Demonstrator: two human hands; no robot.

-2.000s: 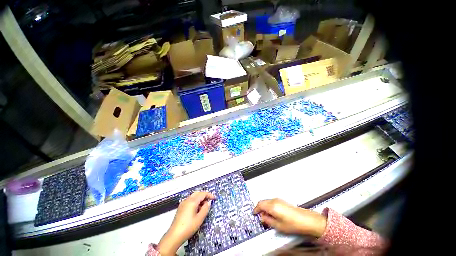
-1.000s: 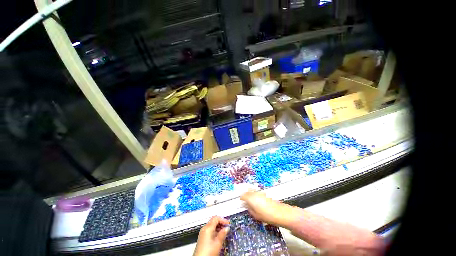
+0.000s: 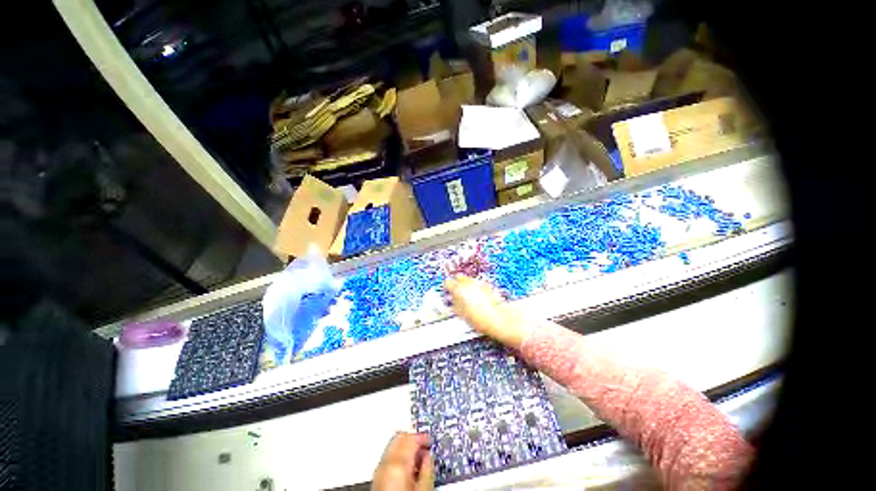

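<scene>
A dark blue-purple circuit board panel lies across the conveyor rails in front of me. My left hand is at its lower left edge, partly cut off by the frame's bottom; its fingers are curled and I cannot tell if it holds anything. My right hand reaches over the rail to the component heap, fingertips at the small patch of red components. Whether the fingertips hold a piece is too small to tell. Blue components spread on both sides of the red patch.
A clear plastic bag with blue contents stands at the heap's left end, beside a dark gridded board and a pink-purple roll. Behind the ledge are open cardboard boxes and a blue bin. A conveyor rail runs along the ledge.
My right hand has moved from the panel out to the red components. My left hand has shifted to the panel's lower left edge. The camera view has also shifted.
</scene>
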